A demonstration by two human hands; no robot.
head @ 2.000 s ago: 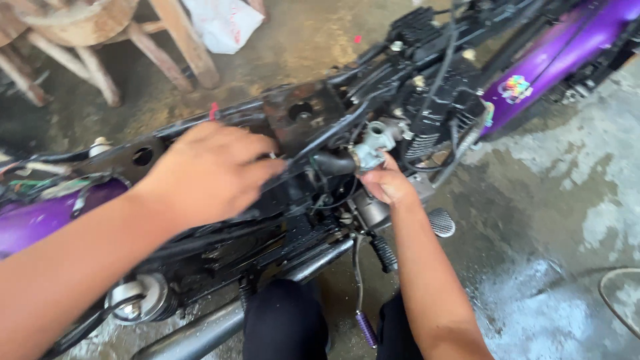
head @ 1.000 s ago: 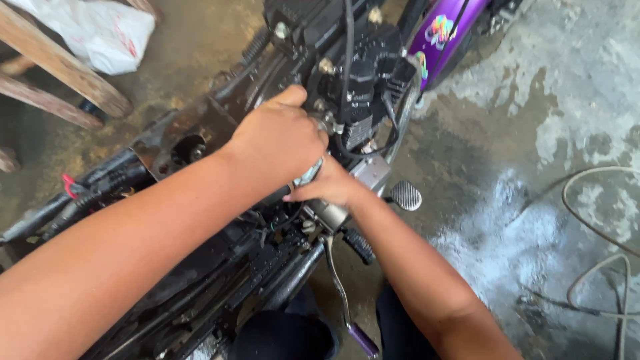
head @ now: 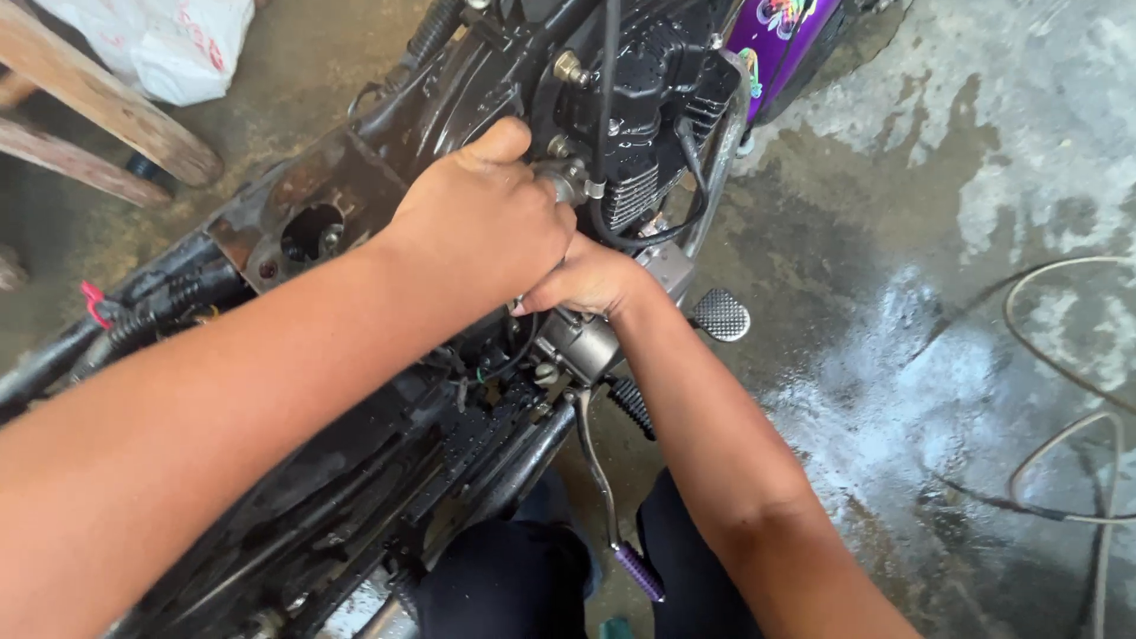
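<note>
My left hand (head: 488,213) is curled over the carburetor (head: 561,182) of a stripped motorcycle, thumb raised toward the black engine cylinder (head: 635,98). Against its fingers, my right hand (head: 586,275) grips the same part from the lower right, just above the grey engine case (head: 581,346). Only a little metal shows past the left knuckles; the rest of the carburetor and most fingertips are hidden. A black cable (head: 610,106) runs down close by the left hand. The rusty frame plate (head: 346,191) with a round hole lies beside my left wrist.
The kick lever (head: 595,470) with a purple rubber end hangs between my knees. A ridged metal pedal (head: 721,315) sticks out at the right. A hose (head: 1021,302) loops over the wet concrete. Wooden stool legs (head: 115,98) and a white plastic bag (head: 182,44) are at upper left.
My left hand, apart from the carburetor two seconds ago, has come over onto it beside my right hand. The view has shifted nearer to the engine.
</note>
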